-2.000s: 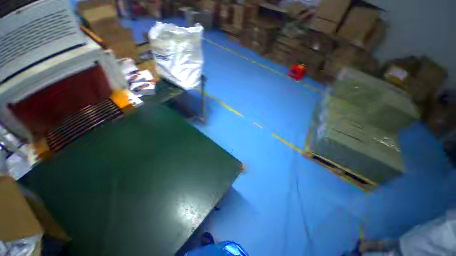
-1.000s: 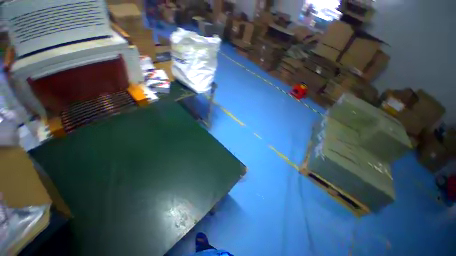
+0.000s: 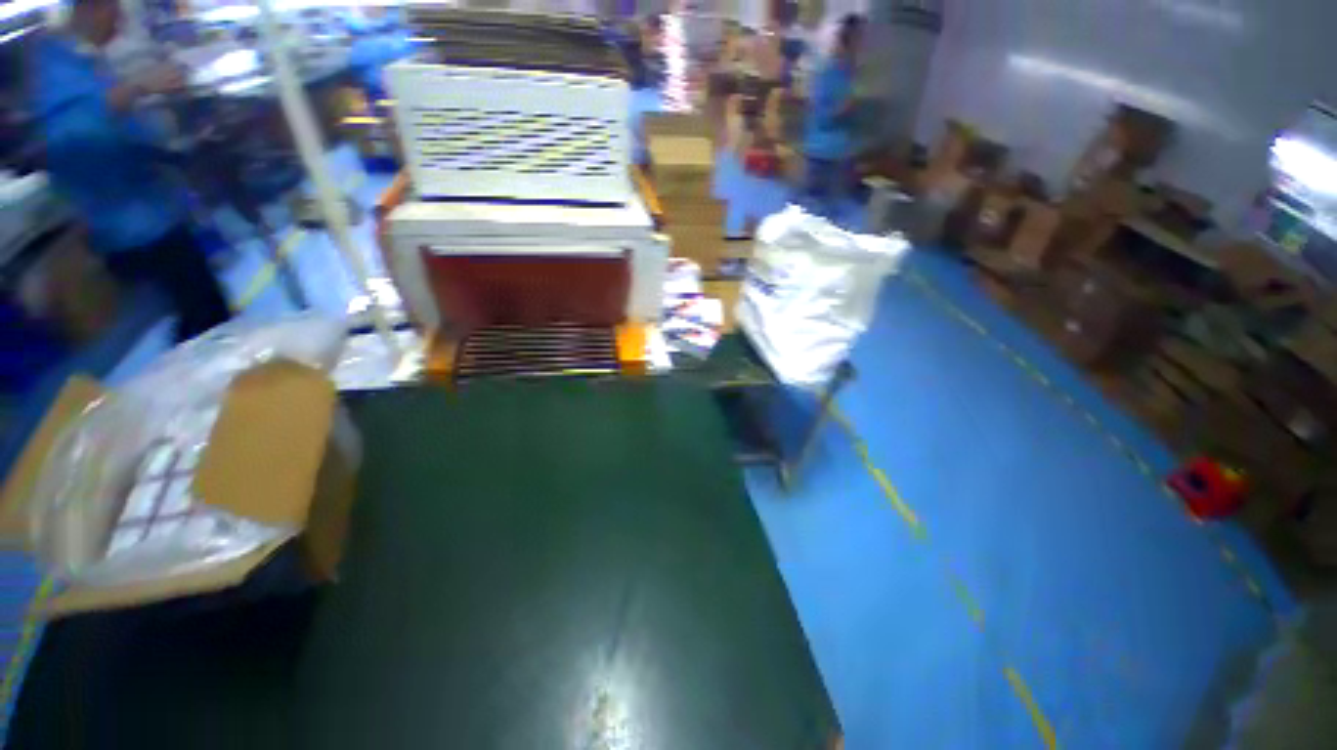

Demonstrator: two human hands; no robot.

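Observation:
The dark green table [image 3: 543,586] lies in front of me. The shipping carton [image 3: 271,447] stands open on its left part, flaps spread, with a clear plastic liner bag [image 3: 271,344] bulging out. White unit boxes [image 3: 154,491] show inside through the film. Beyond the table is the shrink tunnel [image 3: 521,227] with its reddish-brown curtain [image 3: 525,289] hanging down. The roller conveyor [image 3: 538,352] at its mouth shows no boxes on it. Neither of my hands is in view.
A white woven sack [image 3: 814,301] is on a side stand right of the tunnel. Printed sheets [image 3: 689,315] lie right of the rollers. Piled cartons [image 3: 1092,301] line the right wall. One person [image 3: 118,176] is at the left, another [image 3: 833,110] at the back. A red object [image 3: 1210,488] is on the floor.
The view has turned left and up. The tunnel is now near the middle, the whole open carton shows at the left, and the wrapped pallet has nearly left the picture at the right.

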